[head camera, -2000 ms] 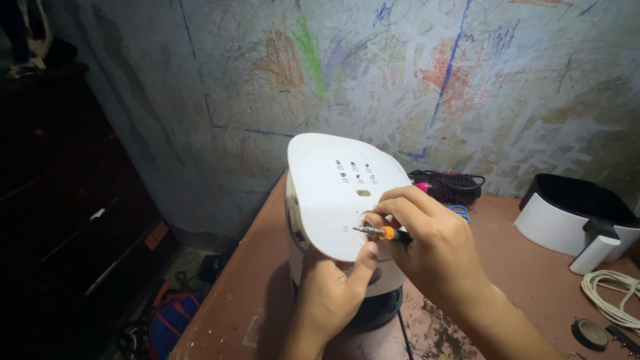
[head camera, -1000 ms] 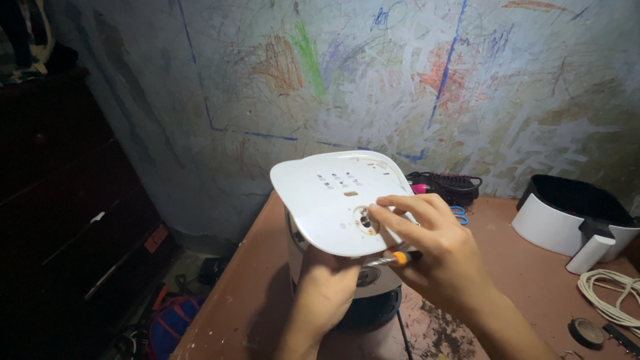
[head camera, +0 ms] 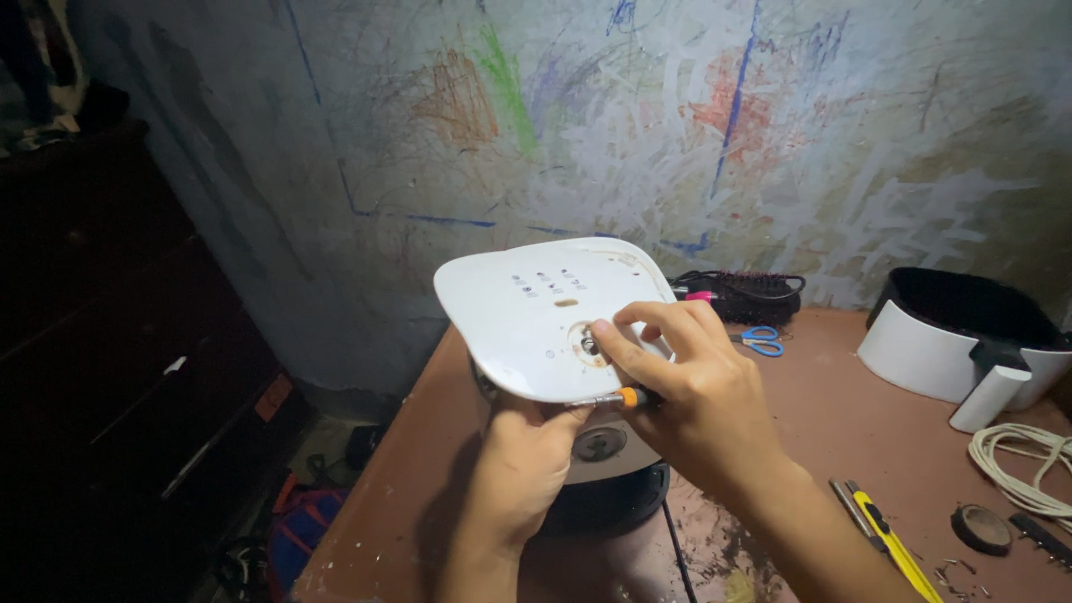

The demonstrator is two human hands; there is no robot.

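A white plastic top panel (head camera: pixel 502 322) with small printed icons and a round recess (head camera: pixel 591 344) lies tilted over the body of an air fryer (head camera: pixel 620 473). My left hand (head camera: pixel 528 456) grips the panel's near edge from below. My right hand (head camera: pixel 691 368) rests its index fingertip at the recess, while its lower fingers hold a screwdriver (head camera: pixel 628 397) with an orange-and-black handle, its shaft pointing left under the panel edge. Below the panel, a round dark knob or opening shows on the front of the body. The palm side of my right hand is hidden.
An air fryer basket (head camera: pixel 921 352) stands at the right, near a coiled white cable (head camera: pixel 1013 461). Blue-handled scissors (head camera: pixel 762 341) and a hair brush (head camera: pixel 754 297) lie behind my right hand. A yellow utility knife (head camera: pixel 892 544), a tape roll (head camera: pixel 981 529) and screws lie at front right.
The panel has tipped from steeply raised to flatter. The screwdriver has moved from the panel's face to below its near edge, still in my right hand.
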